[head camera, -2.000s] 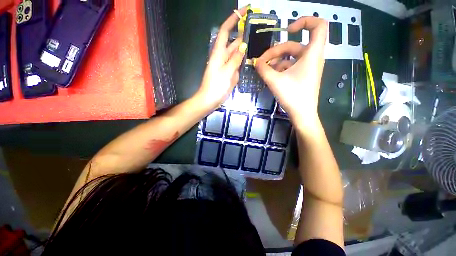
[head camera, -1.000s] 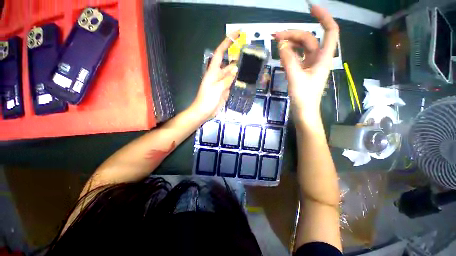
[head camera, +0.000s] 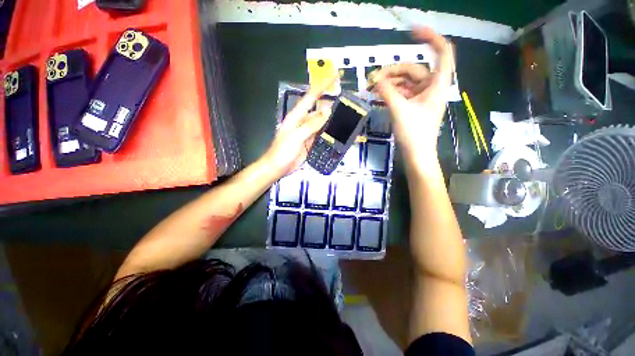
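Observation:
My left hand (head camera: 304, 128) holds a small dark keypad phone (head camera: 338, 133), tilted, screen and keys facing up. Pale yellowish strips show above and below its dark screen. My right hand (head camera: 416, 94) is raised just right of the phone, apart from it, thumb and forefinger pinched together. Something small and yellowish shows at these fingertips, too blurred to name. A clear tray (head camera: 327, 253) with dark-bordered screen lenses (head camera: 316, 230) lies below the phone. A white adhesive sheet (head camera: 319, 53) with dark rectangles and a yellow end lies behind both hands.
A red-orange foam tray (head camera: 163, 142) with purple phones (head camera: 125, 90) is at left. Yellow tweezers or sticks (head camera: 475, 122), white wipes (head camera: 515, 131), a round metallic-topped dispenser (head camera: 512, 190) and a fan (head camera: 606, 188) are at right. A framed device (head camera: 592, 59) stands at upper right.
My right hand has moved off the phone, up and to the right. My left hand has lowered the phone and tilted it. The view has shifted, so the foam tray shows lower.

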